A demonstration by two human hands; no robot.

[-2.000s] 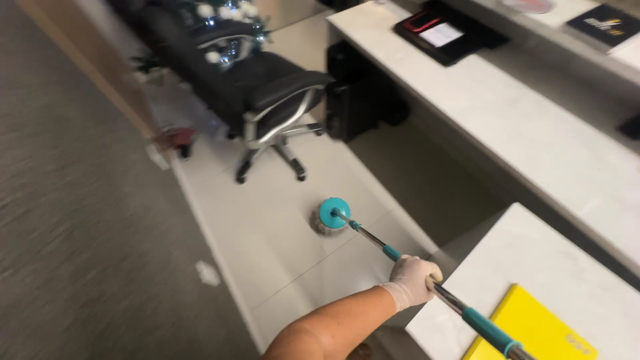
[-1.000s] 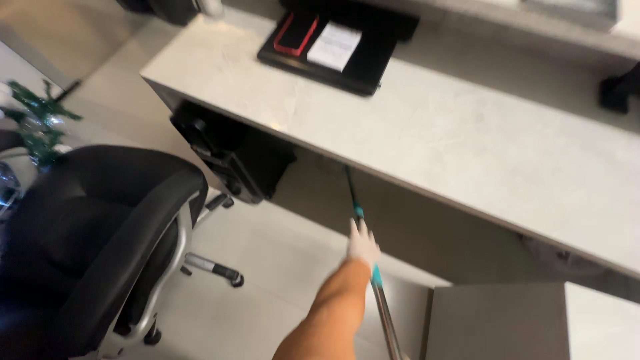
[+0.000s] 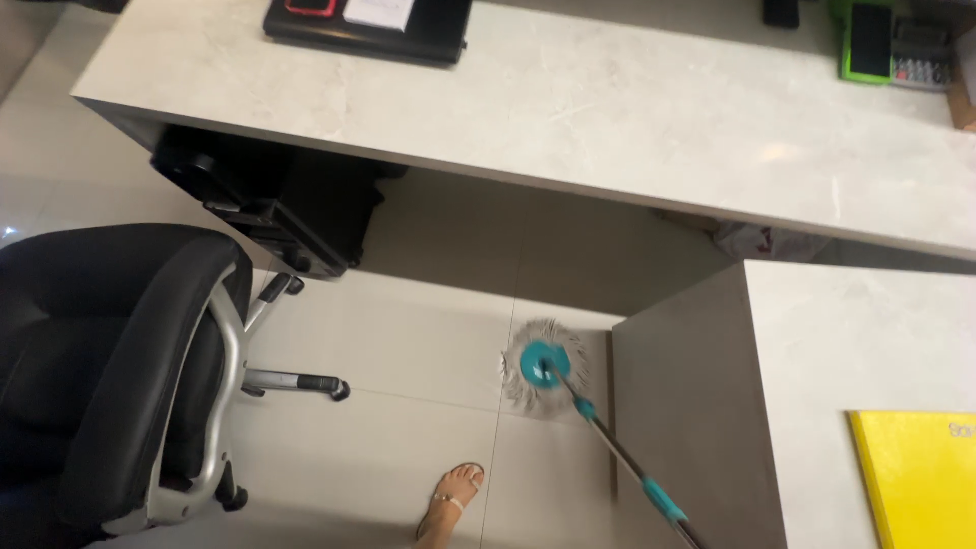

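Observation:
A spin mop with a round teal head [image 3: 544, 364] and grey string fringe lies on the pale tiled floor [image 3: 396, 343], close to the side panel of the low cabinet. From it the metal handle [image 3: 621, 450] with teal joints slants down to the right and leaves the view at the bottom edge. Neither of my hands shows now, so what holds the handle is out of sight. My sandalled foot [image 3: 455, 488] stands on the tiles, left of the mop.
A black office chair [image 3: 114, 343] with silver arms and wheeled legs is at left. A long marbled desk [image 3: 549, 114] crosses above, bearing a closed black laptop [image 3: 366, 38]. Beneath it stands a black computer case [image 3: 297, 206]. A yellow folder [image 3: 923, 480] lies on the cabinet top [image 3: 862, 335] at right.
A gloved hand gripped the mop handle in both earlier frames and is now out of view. The mop head, under the desk and hidden a second ago, is back out on the open floor.

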